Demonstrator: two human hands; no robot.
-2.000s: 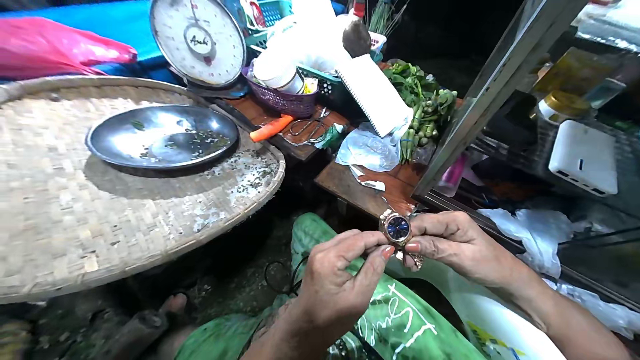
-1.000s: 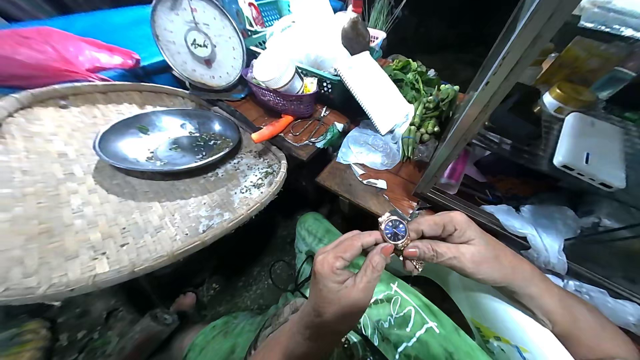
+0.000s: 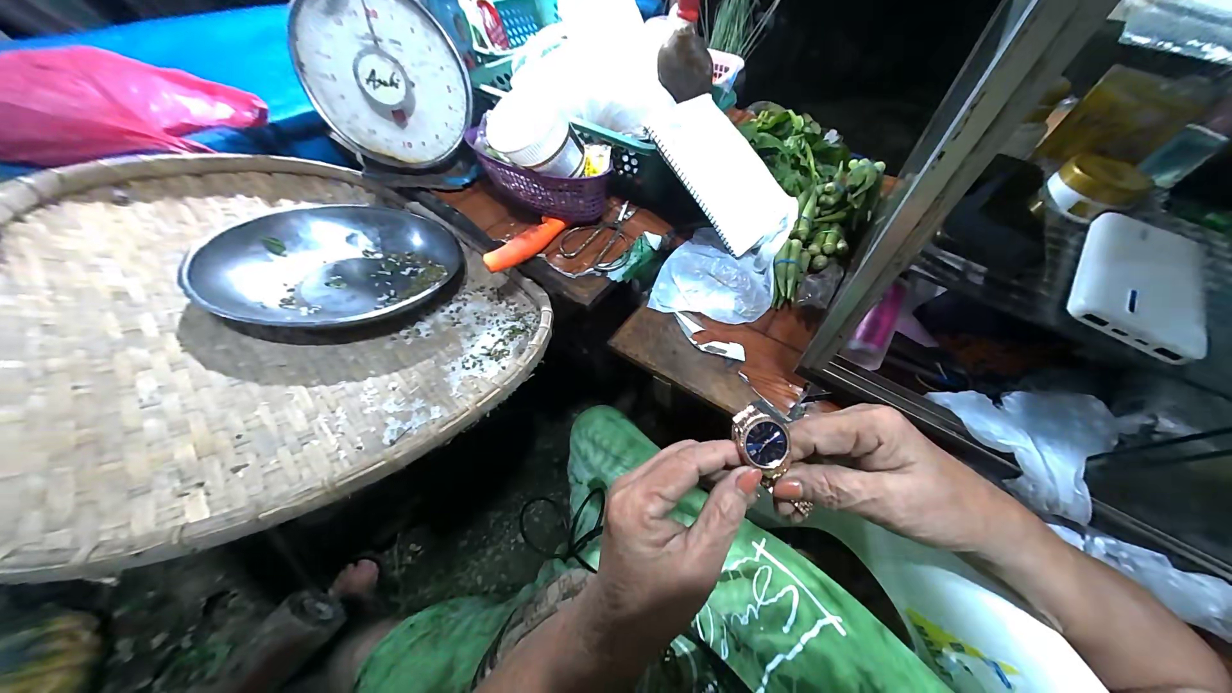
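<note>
A wristwatch (image 3: 766, 443) with a dark blue dial and a rose-gold-coloured metal band is held above my lap, its dial facing up. My left hand (image 3: 674, 520) pinches the watch's left side between thumb and forefinger. On the other side, the thumb and fingers of my right hand (image 3: 866, 467) grip the case edge and the band. Part of the band hangs below the case by my right fingertips; the rest is hidden behind the fingers. Green trousers (image 3: 799, 597) with white lettering lie beneath both hands.
To the left, a woven bamboo tray (image 3: 106, 404) holds an oval metal dish (image 3: 327, 260) with leaf bits. Behind stand a dial scale (image 3: 380, 82) and a purple basket (image 3: 549, 188). Scissors (image 3: 597, 241), a spiral notebook (image 3: 727, 173) and green vegetables (image 3: 818, 212) lie ahead; a glass case frame (image 3: 924, 183) rises at right.
</note>
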